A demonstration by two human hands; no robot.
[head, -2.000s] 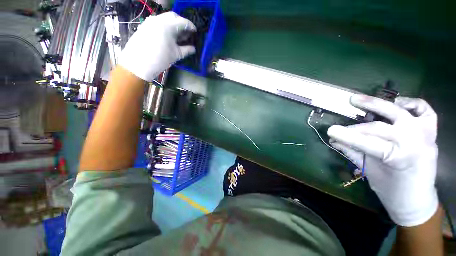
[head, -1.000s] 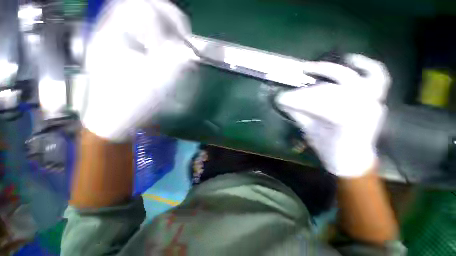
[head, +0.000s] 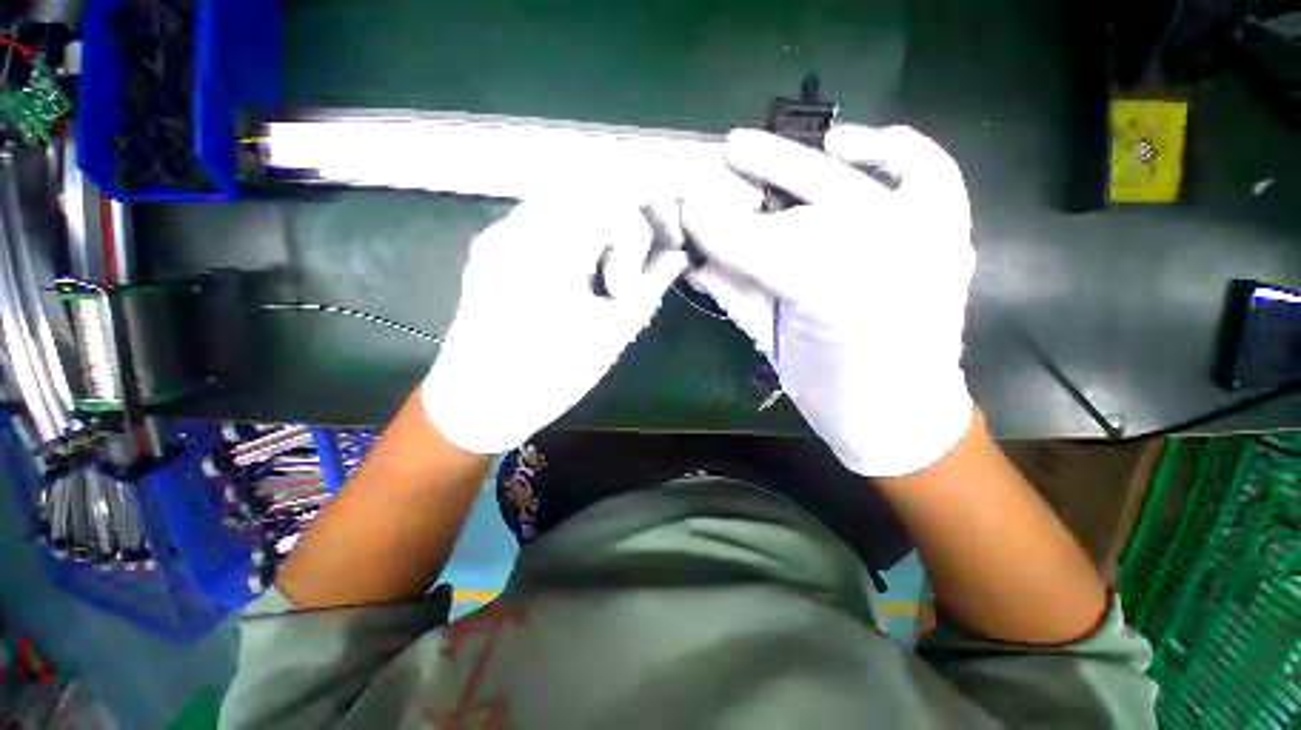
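The long silver unit lies crosswise on the green bench, with its black bracket at the right end. My right hand, in a white glove, grips the unit by the bracket end. My left hand, also gloved, is at the unit's near side, its fingertips pinched together and close to my right fingertips. What the left fingertips hold is too small to tell. A thin blue wire hangs by my right palm, with a small board below it.
Blue bin with dark pieces at upper left. Solder reel at left, its wire running toward my left hand. Yellow sponge at upper right, black cable at the right edge. Silver units far left; green crate lower right.
My left hand has moved from over the blue bin to the unit, beside my right hand. My right hand still holds the bracket end. The view has turned, so the unit lies more level.
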